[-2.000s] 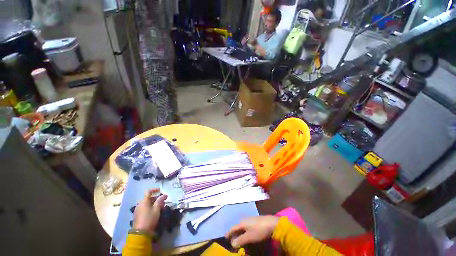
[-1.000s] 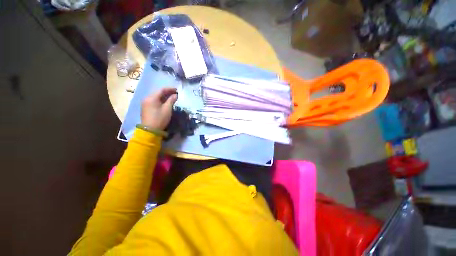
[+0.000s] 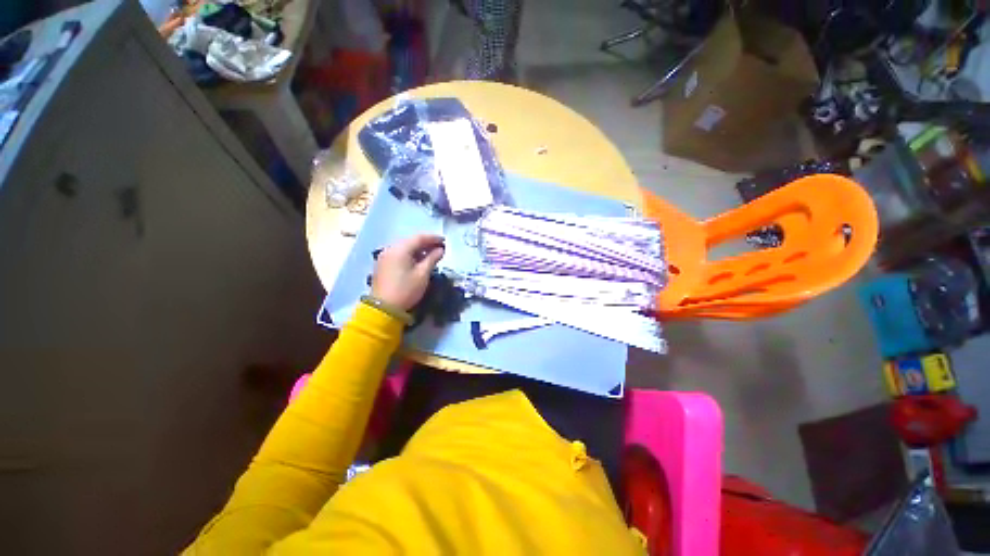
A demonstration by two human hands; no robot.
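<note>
My left hand [image 3: 406, 272] is over the left part of the pale blue-grey board [image 3: 554, 364], thumb and forefinger near each other at a small dark piece; whether it is gripped is unclear. Loose black end pieces [image 3: 441, 302] lie in a pile just right of the hand. A bundle of white and pink-purple flat strips [image 3: 575, 255] fans toward the orange chair. One white strip with a black end piece [image 3: 479, 333] lies nearest me. A smartphone [image 3: 460, 165] with a bright white screen lies on the clear bag with dark contents [image 3: 397, 141]. My right hand is not in view.
The orange plastic chair [image 3: 776, 244] touches the round wooden table [image 3: 521, 103] on the right. Small tan loops and a crumpled clear bag [image 3: 345, 191] lie at the left edge. A cardboard box [image 3: 738, 103] stands beyond. A pink seat [image 3: 695, 467] is under me.
The view has tilted down since the earliest frame. My right hand has left the picture. My left hand remains over the board near the black pile. The strips appear unmoved.
</note>
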